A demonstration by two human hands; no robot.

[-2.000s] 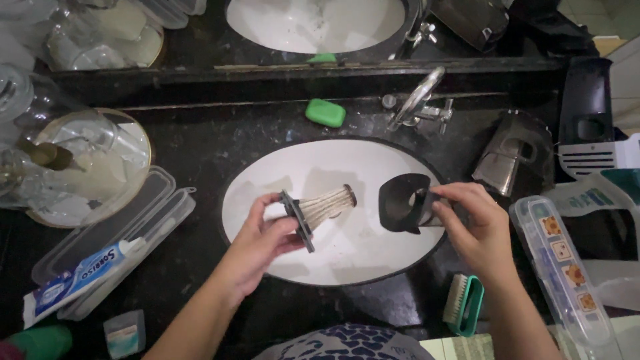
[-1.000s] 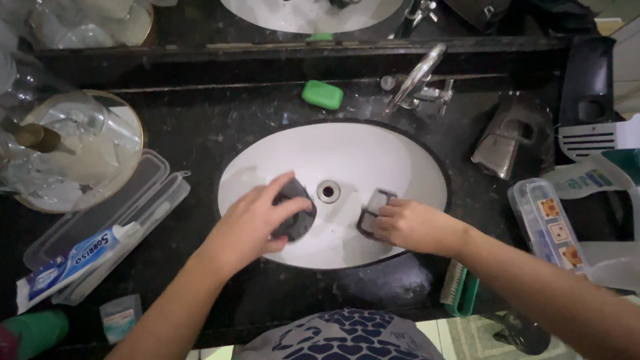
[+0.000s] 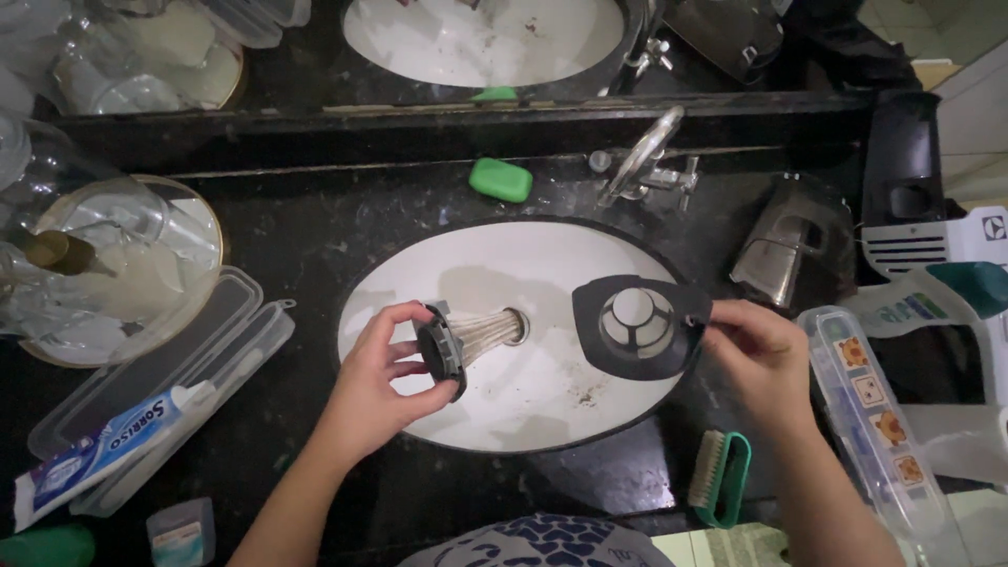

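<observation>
My left hand [image 3: 386, 378] grips the dark round base of a pleated filter [image 3: 488, 329], whose pale pleats point right over the middle of the white oval sink [image 3: 488, 425]. In my right hand [image 3: 756, 354], fingers and thumb pinch the right edge of a dark plastic filter holder [image 3: 591, 339] with a ribbed round mesh centre, held above the sink's right side. The two parts are apart. Dark specks of dirt lie in the bowl below the holder. The filter's far end hides the drain, at least in part.
Behind the sink are green soap [image 3: 501, 179] and a chrome faucet [image 3: 642, 153]. A green-handled brush [image 3: 723, 480] lies front right. A dark translucent container [image 3: 795, 244] and a long clear case [image 3: 878, 425] stand right; toothpaste [image 3: 110, 449] and a gold-rimmed tray [image 3: 216, 236] are left.
My hands have lifted and turned the two parts from low in the sink, so the pleats and the mesh centre now show. Dark specks now show in the bowl.
</observation>
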